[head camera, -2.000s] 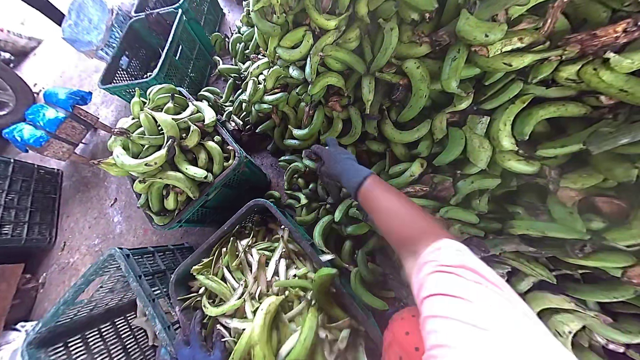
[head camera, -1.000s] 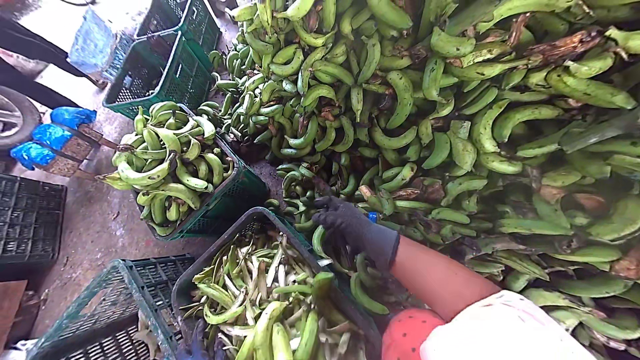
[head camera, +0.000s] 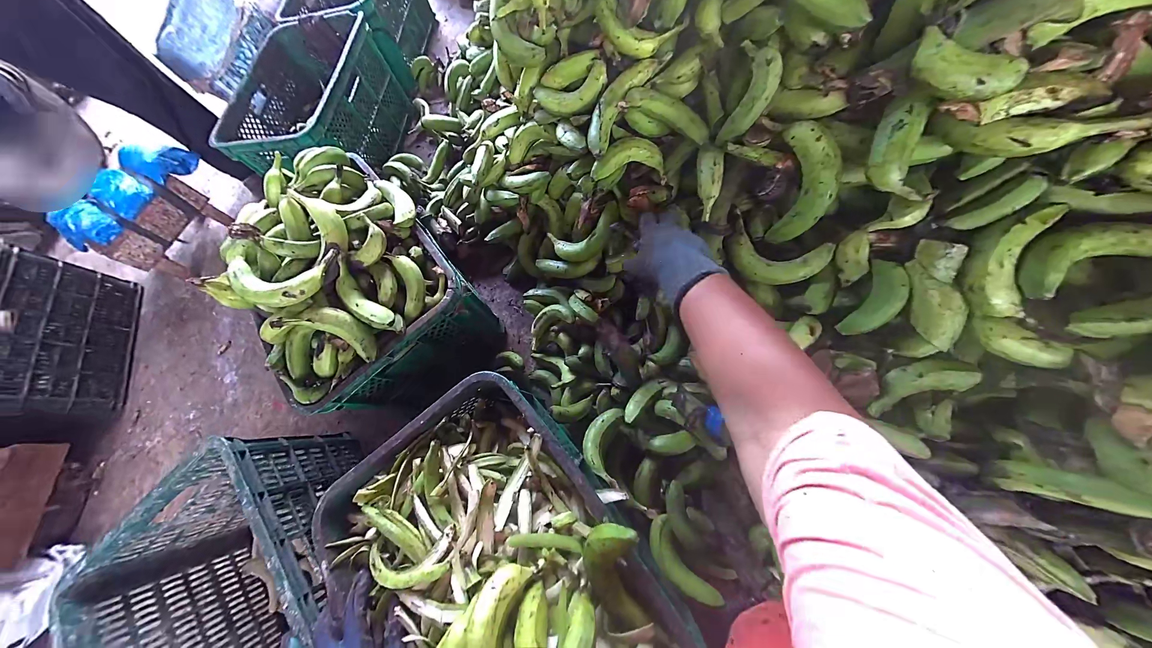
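My right hand (head camera: 670, 256), in a grey glove, reaches into a large pile of green plantains (head camera: 810, 180); its fingertips are among the fruit, and whether they grip any is hidden. At the bottom edge, my left hand (head camera: 349, 621), in a dark blue glove, shows only in part beside the rim of a crate (head camera: 328, 504). That crate holds plantain peels (head camera: 504, 486) with several whole green plantains (head camera: 495, 607) on top. Small green bunches (head camera: 630, 360) lie between this crate and my right forearm.
A green crate (head camera: 405, 360) heaped with plantains stands at left centre. Another green crate (head camera: 360, 99) is behind it. An open-sided crate (head camera: 234, 531) lies lower left, a black crate (head camera: 67, 333) farther left. Blue-wrapped objects (head camera: 121, 193) and a person's dark-clothed leg (head camera: 117, 72) are upper left.
My right hand has moved away from the peel crate, up and farther into the pile. A small blue thing near the wrist a second ago now lies among the bunches beside my forearm.
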